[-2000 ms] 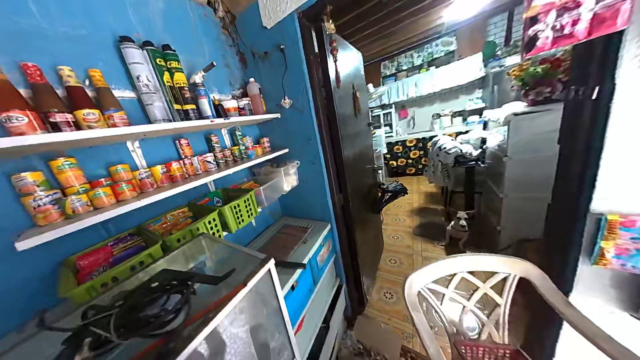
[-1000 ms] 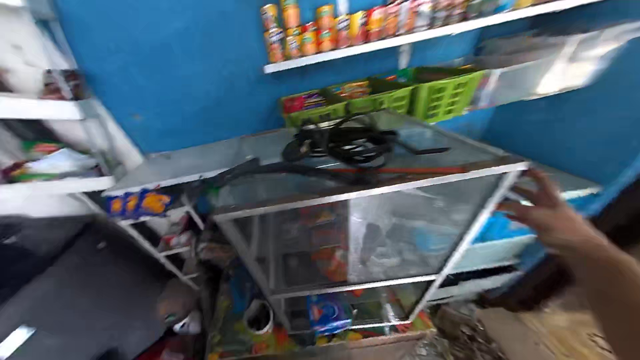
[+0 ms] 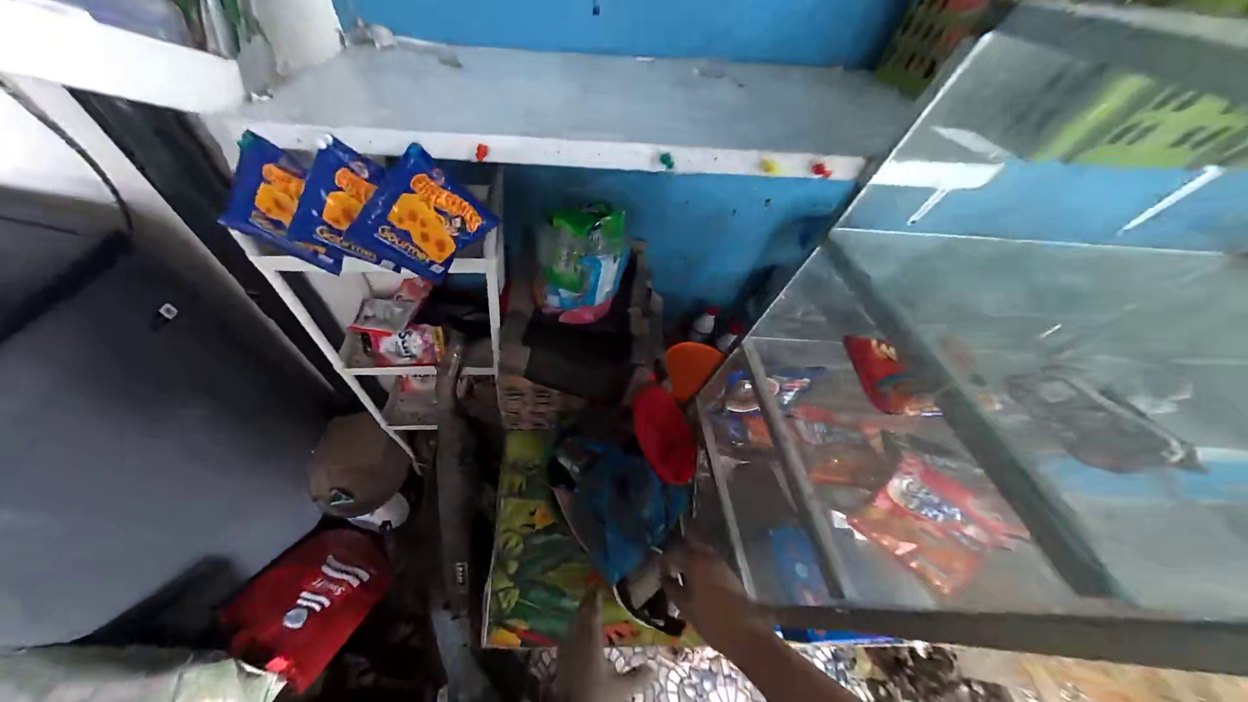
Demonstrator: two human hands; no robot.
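My right hand (image 3: 707,590) is low in the middle of the view, its fingers at the near end of a container holding a blue plastic bag (image 3: 624,502); blur hides whether they grip it. My left hand (image 3: 590,658) is just left of it, over the near edge of a leaf-patterned mat (image 3: 536,565), and its fingers are blurred. A red plastic dish (image 3: 665,434) rests against the far side of the blue bag, with an orange plastic dish (image 3: 692,369) behind it.
A glass display case (image 3: 975,390) with snack packs stands at right. Blue snack packs (image 3: 419,213) hang from a white shelf edge (image 3: 585,146). A white rack (image 3: 492,292), a red bag (image 3: 312,604) and a grey surface (image 3: 146,439) are at left.
The view has swung far left and down, to the space beside the glass case. My right hand, earlier raised at the case's right edge, is now low by the blue bag; my left hand has come into view.
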